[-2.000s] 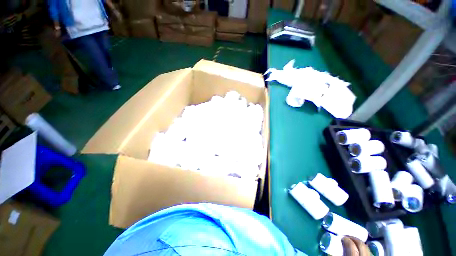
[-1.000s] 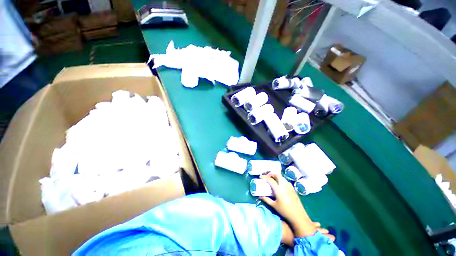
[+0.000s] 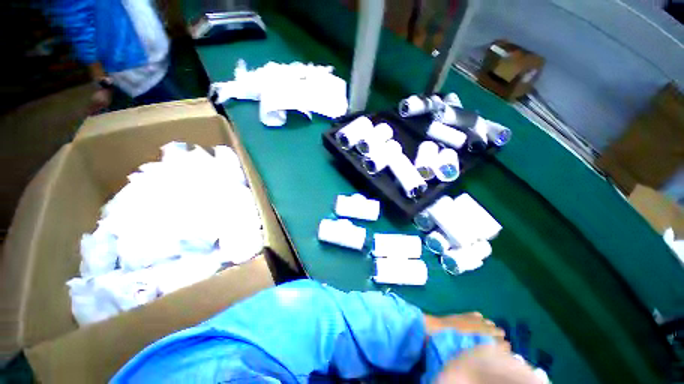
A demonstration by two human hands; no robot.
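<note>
Two white cylinder units (image 3: 400, 271) lie side by side on the green bench, and two more (image 3: 343, 233) lie to their left. Others lie to the right beside a white block-like piece (image 3: 465, 218). My left hand (image 3: 466, 325) is at the bottom, past the end of my blue sleeve; its fingers are partly hidden. My right hand (image 3: 487, 367) is blurred and cut off by the bottom edge, close to my left hand. A small white patch shows beside it. I cannot tell whether either hand holds anything.
A black tray (image 3: 364, 171) holds several white cylinders. A white foam bag pile (image 3: 300, 90) lies farther up the bench (image 3: 289, 161). An open carton (image 3: 150, 304) heaped with white wrapped pieces stands left. A person (image 3: 124, 45) stands behind it. Dark blue discs lie lower right.
My right hand has let go of the front cylinder and moved down and right, to the bottom edge. The view has shifted slightly, and more of the person shows at the upper left.
</note>
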